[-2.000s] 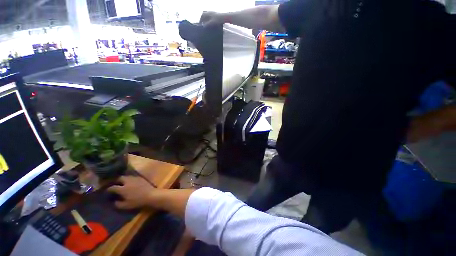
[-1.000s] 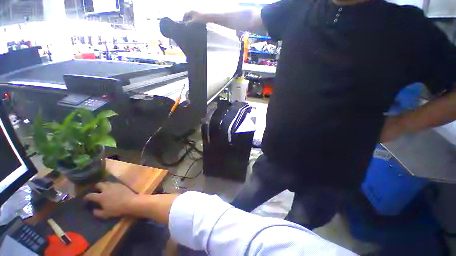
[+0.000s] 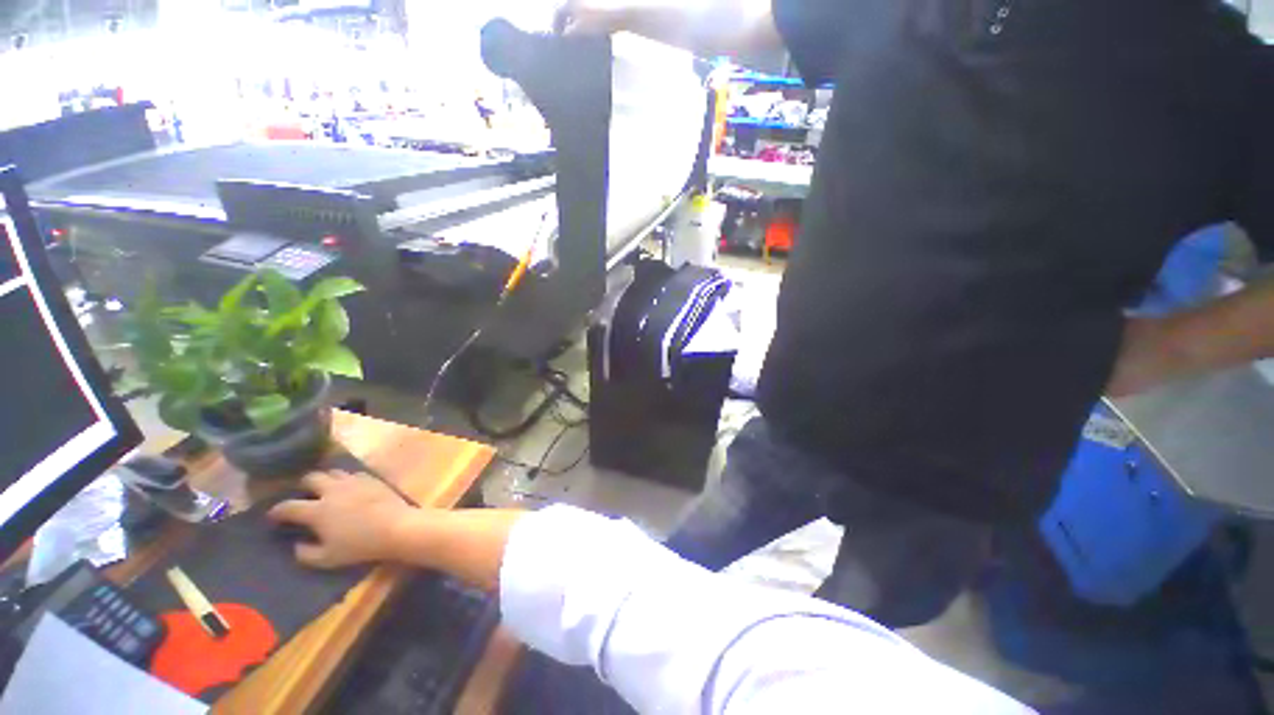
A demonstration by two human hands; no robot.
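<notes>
My right hand (image 3: 344, 520) rests palm down on the dark mouse pad (image 3: 259, 559), fingers curved over a computer mouse that the hand almost fully hides. The pad has an orange-red patch (image 3: 210, 654) at its near left end, with a slim pale yellow stick (image 3: 197, 601) lying on it. The monitor (image 3: 49, 377) is cut off at the left edge; its screen shows black areas with white lines. My left hand is out of the picture.
A potted plant (image 3: 259, 370) stands just beyond my hand. A calculator (image 3: 115, 617) and white paper (image 3: 84, 677) lie at lower left. A keyboard (image 3: 405, 657) is below the desk edge. A person in a black shirt (image 3: 964, 252) stands at right, by a long machine (image 3: 349, 175).
The view has swung left and right slightly. My right hand stays at the same place on the pad. The person's torso has turned a little since the first frame.
</notes>
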